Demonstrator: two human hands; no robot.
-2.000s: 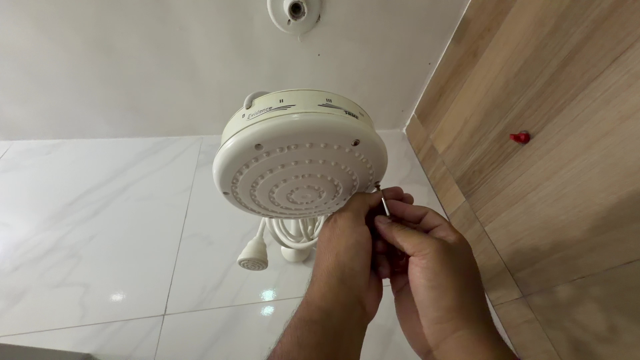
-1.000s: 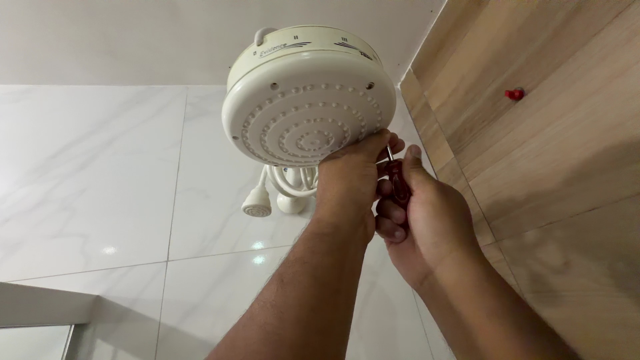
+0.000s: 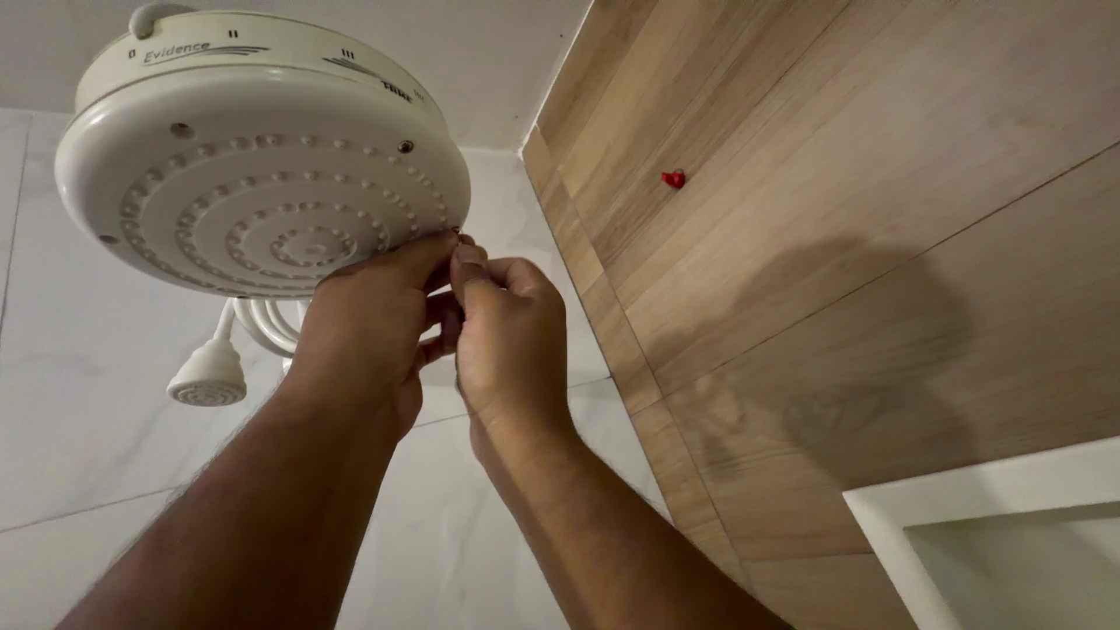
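A round white electric shower head (image 3: 262,175) fills the upper left, its nozzle face turned down and recessed screw holes around its rim. At the lower right edge of this face, my left hand (image 3: 367,315) touches the rim with its fingertips. My right hand (image 3: 512,341) meets them there, thumb and fingers bent together. A tiny dark piece, perhaps a screw (image 3: 456,231), shows at the fingertips; which hand has it is unclear. The space between my palms is dark, and whatever is held there is hidden.
A small white hand shower (image 3: 208,376) and its coiled hose (image 3: 267,324) hang behind the shower head. On the right, a wood-look tiled wall (image 3: 787,219) bears a small red object (image 3: 673,178). A white frame (image 3: 980,490) juts in at the lower right.
The screwdriver shaft seen at my right hand in the earlier frames no longer shows. My right hand's fingertips have come up to my left hand's at the rim. The view has shifted right and closer.
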